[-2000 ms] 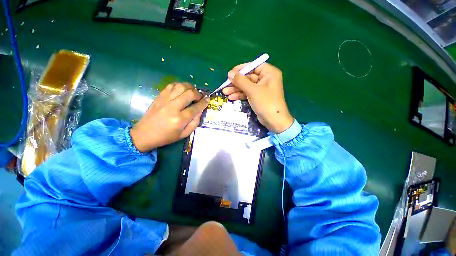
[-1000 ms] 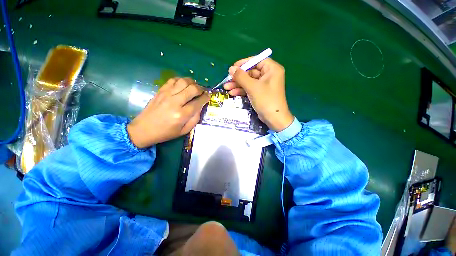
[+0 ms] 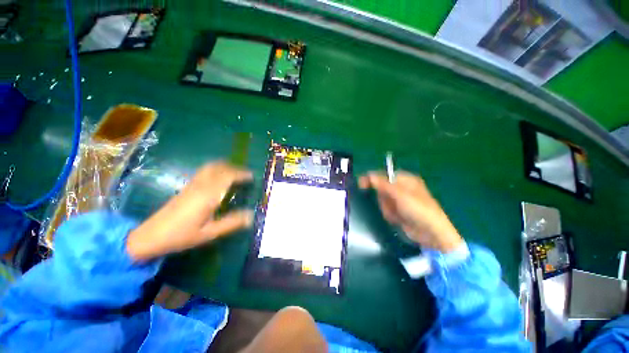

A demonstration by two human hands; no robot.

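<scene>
An open tablet unit (image 3: 301,231) lies on the green mat (image 3: 407,89) in front of me, bright white in the middle, with the circuit board (image 3: 307,165) and yellow-amber tape at its far end. My left hand (image 3: 196,210) is blurred, just left of the tablet, fingers apart and apparently empty. My right hand (image 3: 410,207) is to the right of the tablet, off it, blurred, holding the white tweezers (image 3: 390,167); their tip cannot be made out.
Amber sheets (image 3: 124,124) in crinkled clear plastic lie at left, beside a blue hose (image 3: 74,103). Other tablets lie at far left (image 3: 114,32), back (image 3: 238,63) and right (image 3: 555,162). Another tablet (image 3: 550,255) and grey plates (image 3: 598,295) lie at lower right. Printed sheets (image 3: 531,34) hang behind.
Both hands have come away from the board end, the left to the left and the right to the right with the tweezers. The view has shifted, showing more of the bench's back.
</scene>
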